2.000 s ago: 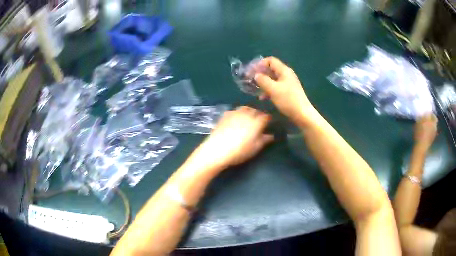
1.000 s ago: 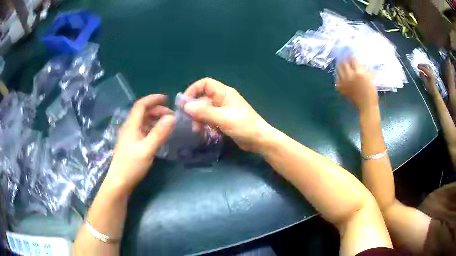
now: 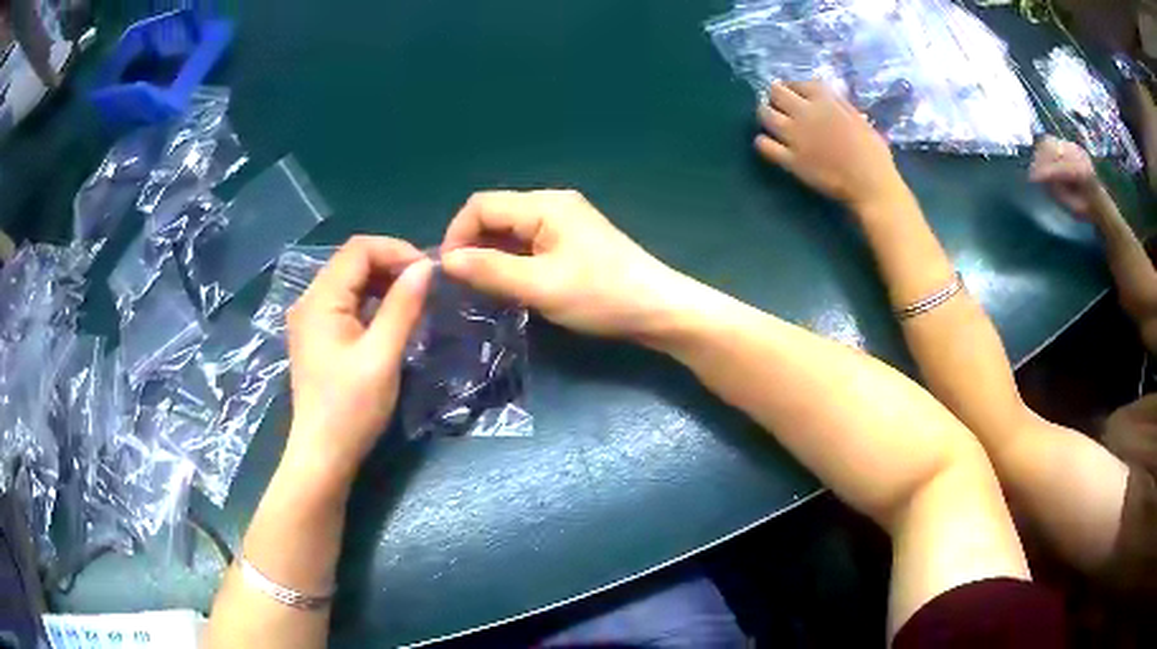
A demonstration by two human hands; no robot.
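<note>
A clear zip bag (image 3: 467,361) with dark parts inside hangs from my fingertips over the dark green tabletop. My left hand (image 3: 359,332) pinches the bag's top edge with thumb and forefinger. My right hand (image 3: 546,260) pinches the same edge, with its fingertips touching those of my left hand. The lower part of the bag shows below my hands. A spread heap of clear bags (image 3: 159,368) lies to the left of my left hand.
A blue bin (image 3: 163,66) stands behind the left heap. A white power strip (image 3: 124,630) and a cord lie at the lower left. A dense heap of bags (image 3: 933,76) lies at the upper right, with another person's hand (image 3: 827,142) at its edge. Another hand shows farther right.
The bag has come from farther back, first held by my right hand alone, to between both hands. My fingertips have closed together on its top edge. The neighbour's hand has moved left.
</note>
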